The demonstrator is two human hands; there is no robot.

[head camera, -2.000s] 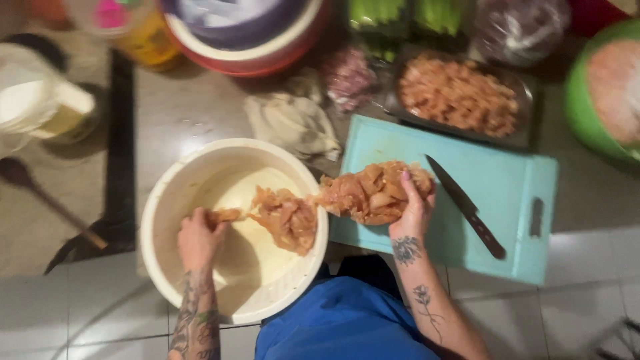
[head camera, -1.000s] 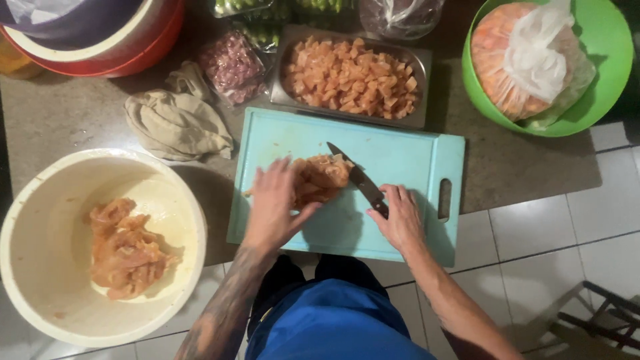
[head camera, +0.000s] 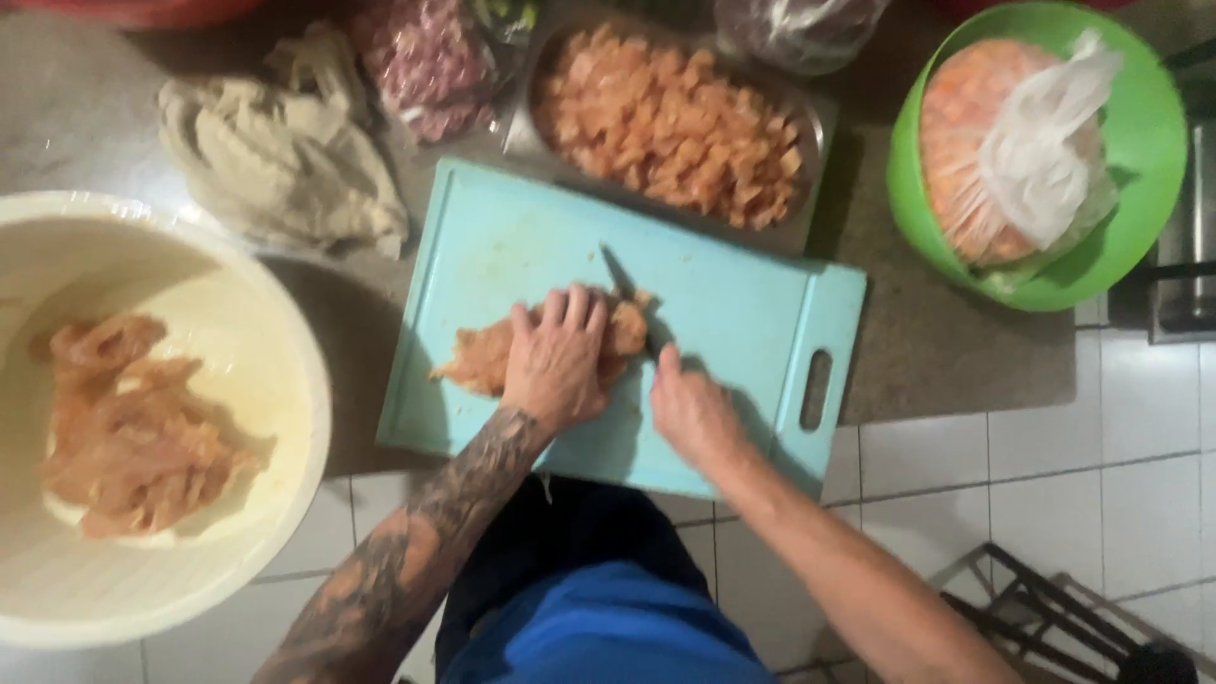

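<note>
A turquoise cutting board (head camera: 731,285) lies in front of me with a piece of raw chicken (head camera: 480,356) on it. My left hand (head camera: 560,356) presses down on the chicken, fingers spread over its top. In my right hand (head camera: 693,408) is the handle of a kitchen knife (head camera: 617,271), whose blade lies at the right end of the chicken, partly hidden by it. Behind the board, a metal tray (head camera: 812,142) holds diced raw chicken (head camera: 665,119). More raw chicken (head camera: 142,446) lies in a large white tub (head camera: 304,380) at left.
A beige cloth (head camera: 285,152) and a plastic bag of diced pink meat (head camera: 427,66) lie behind the board. A green bowl (head camera: 1149,171) with a knotted bag of orange pieces (head camera: 988,142) stands at back right. A dark metal rack or stool (head camera: 1035,608) is at lower right.
Two seconds ago both hands held chicken over the tub and board, and the knife lay on the board. Now my left hand rests on chicken and my right hand has the knife.
</note>
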